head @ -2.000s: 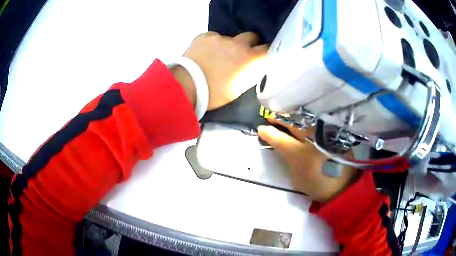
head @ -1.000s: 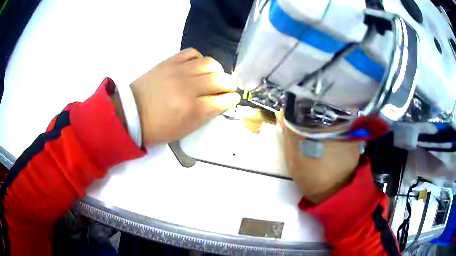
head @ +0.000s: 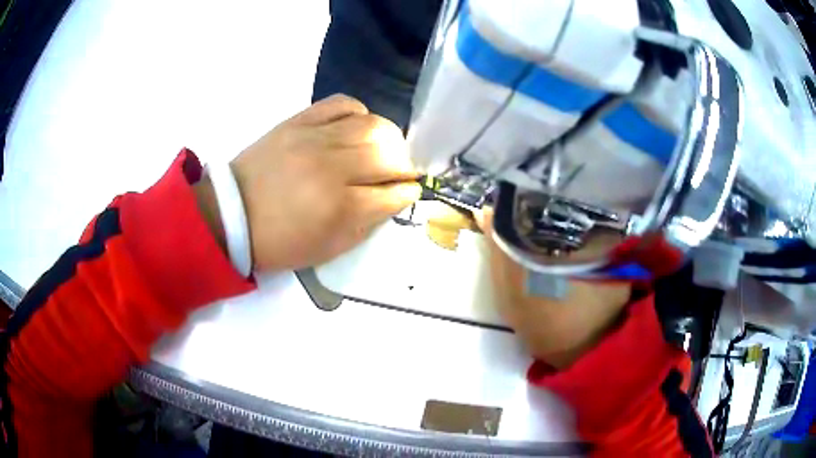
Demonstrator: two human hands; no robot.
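Observation:
Black cloth [head: 371, 58] lies behind my left hand and runs up along the left side of the white sewing machine head [head: 537, 89]. My left hand [head: 327, 183] is just left of the presser foot area [head: 461, 183]. Its thumb and forefinger are pinched on a thin dark edge of the cloth, beside the small yellow marks [head: 431, 183]. My right hand [head: 546, 309] is below the head, its fingers partly hidden by the curved metal loop [head: 573, 264] and blurred. What its fingertips hold cannot be seen.
The pale plate [head: 403, 277] is set in the white table [head: 268, 340], with a grey rounded end piece [head: 318, 291]. A small brownish metal plate [head: 461, 418] is near the ruler-marked front edge [head: 259, 420]. Dark cables [head: 729, 376] hang at the right.
My left hand has come back from flat on the cloth to a pinch beside the needle area. The dark piece over the plate no longer shows. The view has shifted, with the machine head nearer.

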